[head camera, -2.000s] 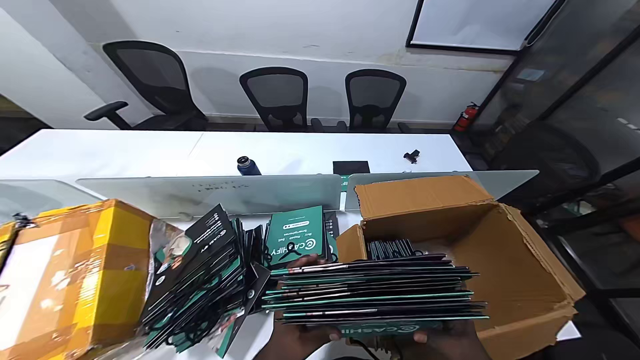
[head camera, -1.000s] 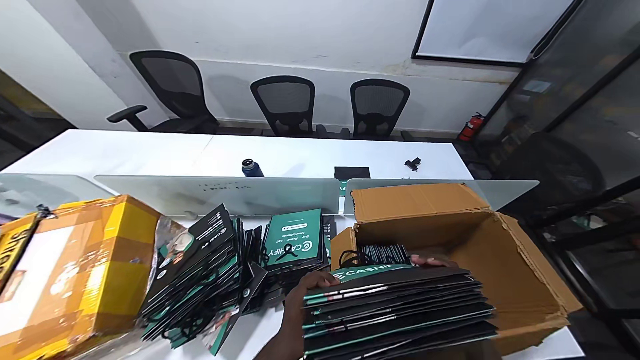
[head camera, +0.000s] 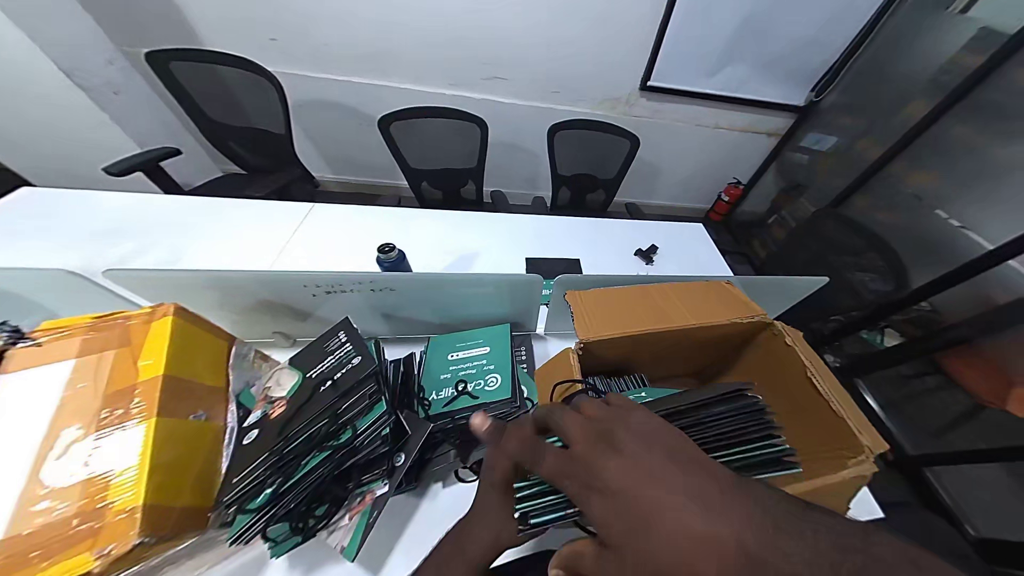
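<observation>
A thick stack of black and green printed cards or thin packets (head camera: 720, 424) with black cords is between my two hands, at the near left side of the open cardboard box. My left hand (head camera: 500, 464) grips the stack's left end, its fingers partly hidden behind my right hand. My right hand (head camera: 632, 472) lies across the top of the stack with its fingers over it and thumb at the near side. To the left, a leaning pile of similar packets (head camera: 312, 440) sits on the white desk, beside a neater green-topped stack (head camera: 468, 372). More packets stand inside the cardboard box (head camera: 672, 308).
A large taped carton (head camera: 184, 400) stands at the left, with clear plastic beside it. A frosted glass divider (head camera: 336, 304) runs behind the piles. Beyond it are a blue bottle (head camera: 392, 258), a small black object (head camera: 646, 254) and black mesh chairs (head camera: 436, 152).
The stack, level in front of the box two seconds ago, is now tilted by the box's left side. My right hand has come over its top from the far and right sides.
</observation>
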